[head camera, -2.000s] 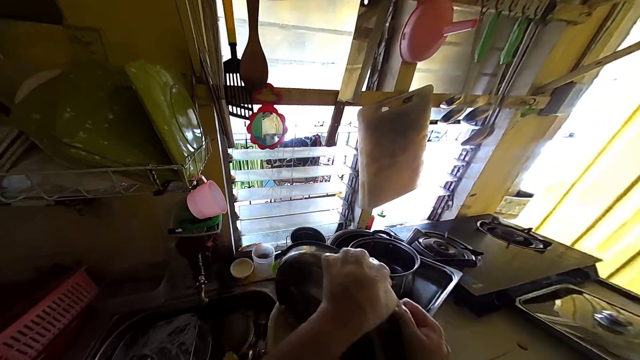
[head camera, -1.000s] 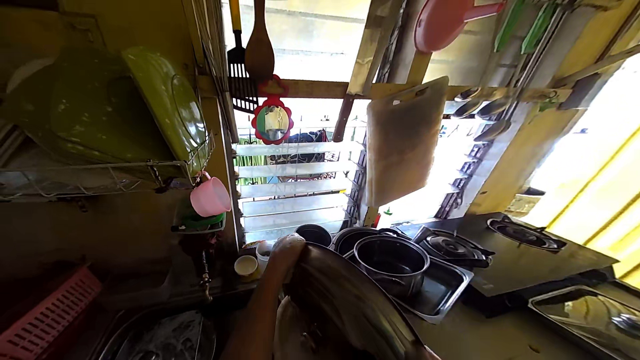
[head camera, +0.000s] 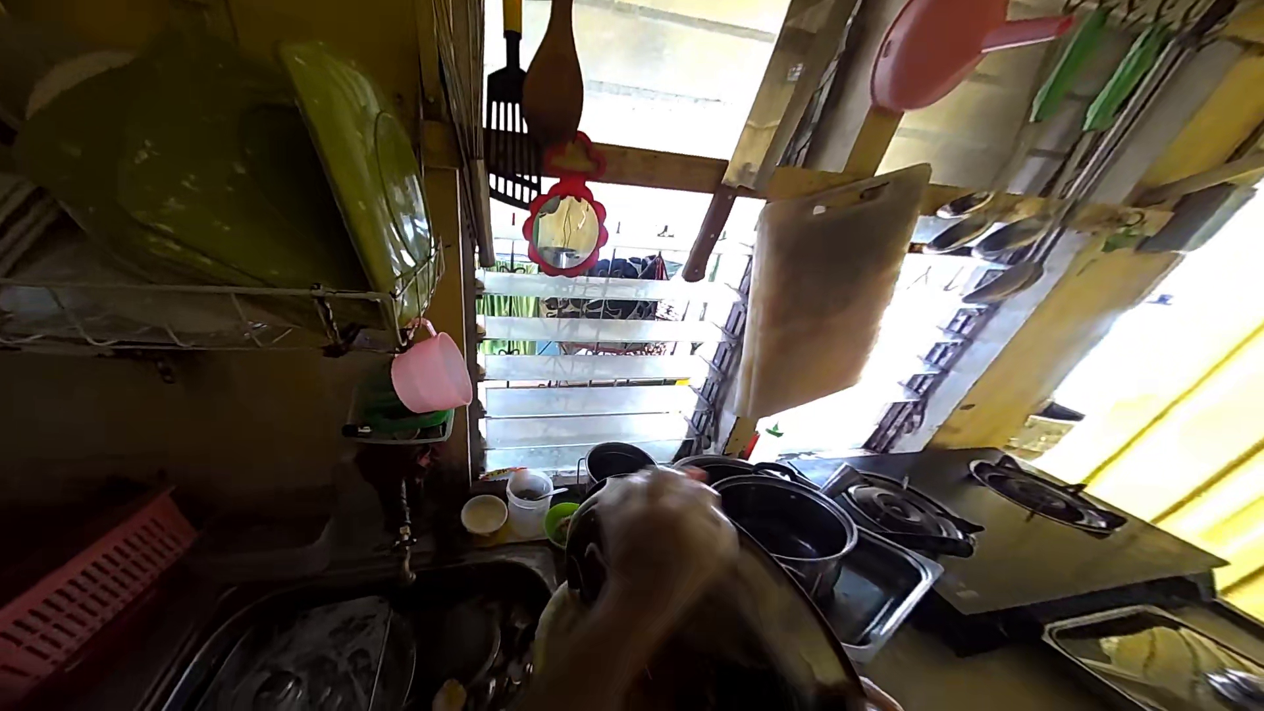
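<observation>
My left hand (head camera: 667, 523), blurred, lies over the far part of a large dark metal pan (head camera: 790, 632); whether it grips the rim or something small is unclear. Only the fingertips of my right hand (head camera: 877, 694) show, at the pan's lower right rim, and the rest of it is out of frame. The pan is tilted above the right edge of the sink (head camera: 232, 602). A black pot (head camera: 785, 518) stands just beyond the pan on a metal tray (head camera: 884, 602).
A gas stove (head camera: 1076, 553) is to the right, with a glass lid (head camera: 1165, 642) in front of it. Left of the pots stand a white cup (head camera: 530, 504) and a small bowl (head camera: 484, 514). A pink mug (head camera: 432, 373) hangs from the dish rack (head camera: 197, 316). A cutting board (head camera: 829, 291) hangs by the window.
The pan has turned in my hands: its broad dark side faced me a second ago, with my left hand at its top left rim. My left hand now lies farther right over it.
</observation>
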